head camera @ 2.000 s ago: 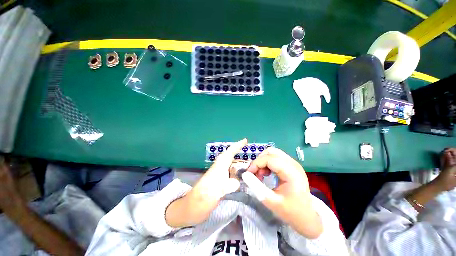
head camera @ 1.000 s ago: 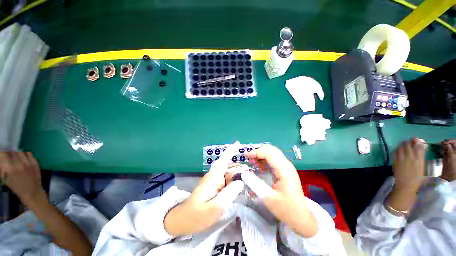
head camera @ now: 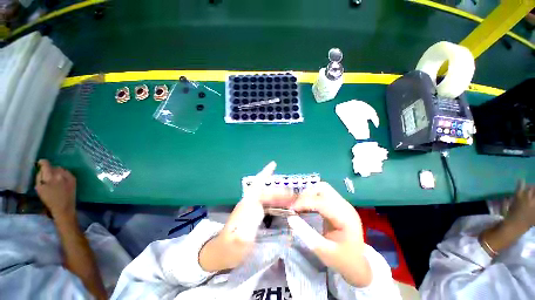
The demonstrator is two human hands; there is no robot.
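Observation:
My left hand and my right hand meet low in the middle, just in front of my chest. Their fingertips hold a small camera module housing between them; it is blurred and mostly hidden by the fingers. White covers show on some fingertips. The small lens tray, a clear strip with dark round parts, lies just beyond the hands at the bench edge, partly covered by them.
Large blister tray with tweezers on it; clear bag, copper-coloured parts, mesh-like strip, bottle, wipes, tape dispenser, small module. Foam trays stand far left. Other people's hands show at both sides.
My hands remain together on the housing, which now looks turned more edge-on, its dark centre no longer showing. The neighbours' hands have moved. The view has shifted slightly.

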